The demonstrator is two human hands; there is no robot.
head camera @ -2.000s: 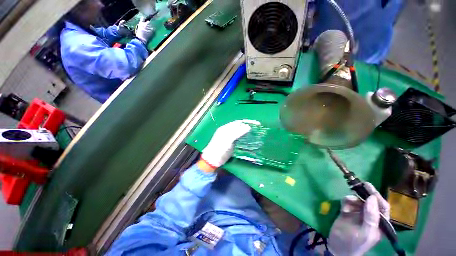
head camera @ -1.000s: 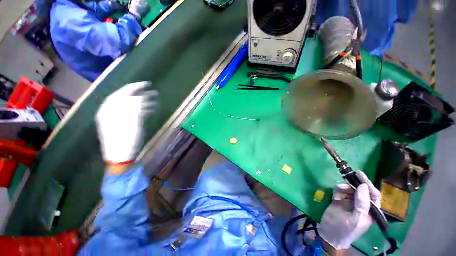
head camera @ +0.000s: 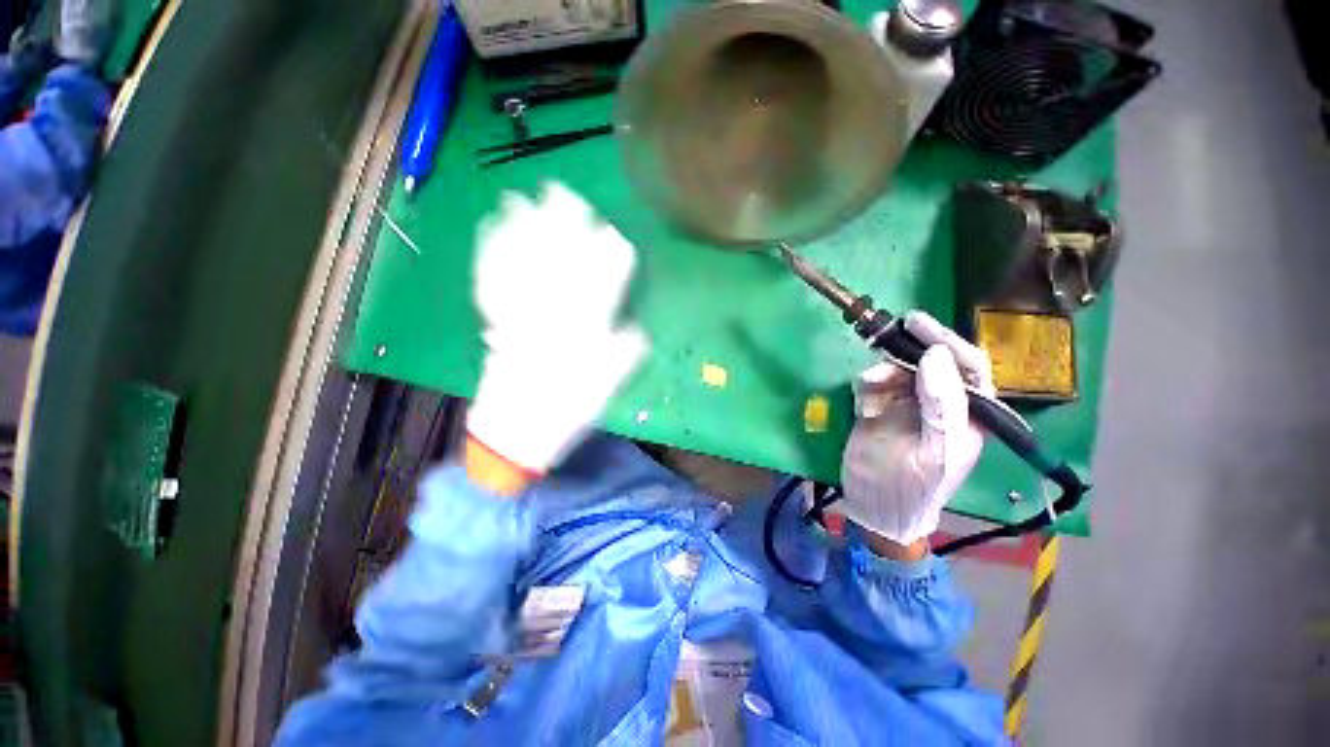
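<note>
My left hand, in a blurred white glove with a red-orange cuff edge, is over the left part of the green mat. Its thumb stands apart from the fingers and nothing shows in it. My right hand, in a white glove, holds the soldering iron like a pen. The iron's metal tip points up and left, just below the rim of the brownish extraction hood. A green circuit board lies on the conveyor at the far left.
Conveyor belt and rail run along the left. Blue stick, tweezers, air blower, white bottle, black fan, iron stand and sponge surround the mat. Another person's blue sleeve shows.
My left hand was on a circuit board on the mat, then over the conveyor without it, and is now back over the mat. The view has shifted. My right hand keeps the iron.
</note>
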